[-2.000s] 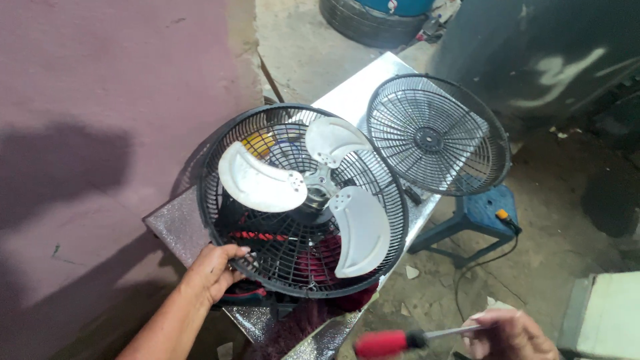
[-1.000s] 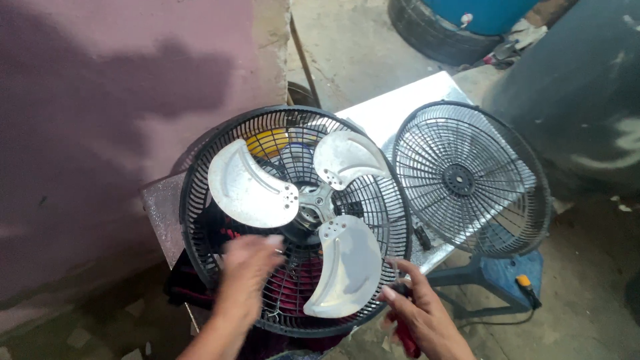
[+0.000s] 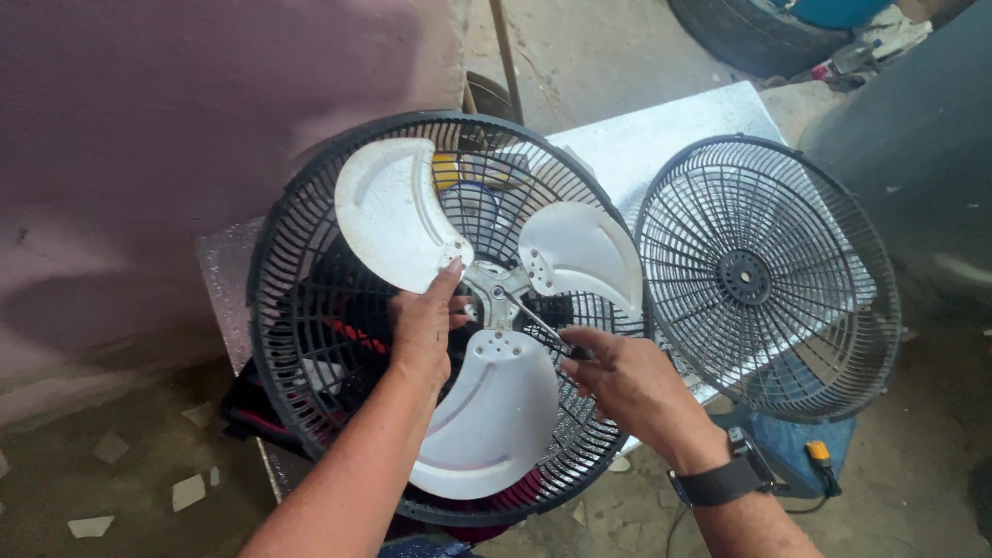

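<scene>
A fan with three metal blades [image 3: 496,411] sits in its black rear grille [image 3: 283,387], facing up. My left hand [image 3: 426,322] grips the inner end of the upper left blade near the hub [image 3: 496,293], thumb on top and fingers beneath. My right hand [image 3: 620,372] holds a screwdriver [image 3: 539,319] by its handle, which the fingers mostly cover. The shaft slants up and left, its tip at or close to the hub's centre; whether they touch cannot be told.
The front grille [image 3: 744,277] lies at the right on a shiny silver-covered table [image 3: 682,124]. A blue stool [image 3: 798,449] with an orange-tipped plug [image 3: 818,452] stands below it. A pink wall [image 3: 194,116] bounds the left; a tyre [image 3: 721,31] is behind.
My left hand has moved from the grille's rim to the blade by the hub. My right hand has brought the screwdriver from the lower right, outside the grille, to the hub.
</scene>
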